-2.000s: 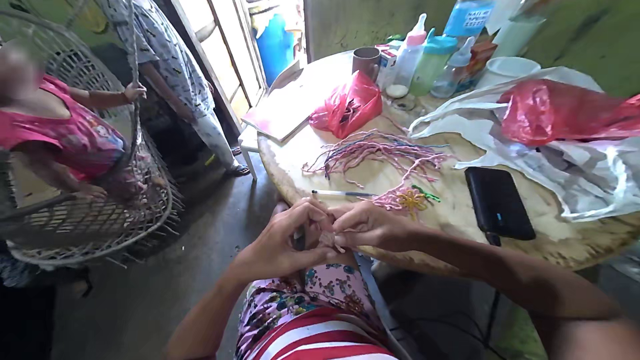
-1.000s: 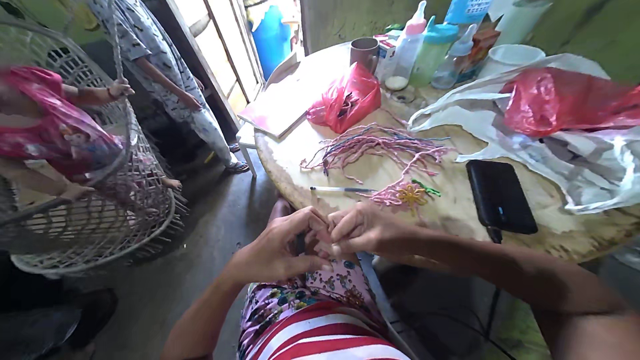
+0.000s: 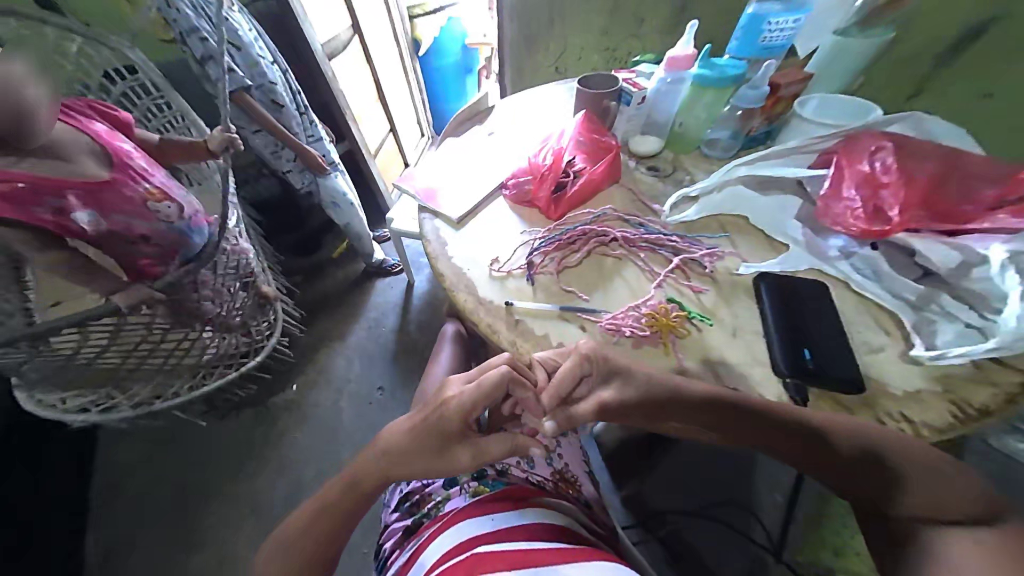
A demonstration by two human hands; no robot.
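Observation:
My left hand (image 3: 460,420) and my right hand (image 3: 588,388) meet above my lap, close to the table's near edge, with fingertips touching. Whatever may be pinched between them is too small or hidden to make out. Just beyond my hands, a pen (image 3: 556,307) lies on the round table (image 3: 480,300). To its right is a pink yarn piece with a yellow flower shape (image 3: 666,322) and a green strand (image 3: 690,312). Farther back spreads a loose bundle of pink and bluish yarn strands (image 3: 616,240). A black power bank (image 3: 808,332) with a cable lies at the right.
A red plastic bag (image 3: 568,168), a notebook (image 3: 452,188), a brown mug (image 3: 598,98), baby bottles (image 3: 668,92) and a white plastic bag (image 3: 944,304) stand or lie on the table. At left a child (image 3: 104,184) sits in a woven hanging chair (image 3: 152,352); another person (image 3: 280,104) stands behind.
The child in the hanging chair has shifted, and the chair has swung a little. My hands stay together over my lap, with only small finger movements.

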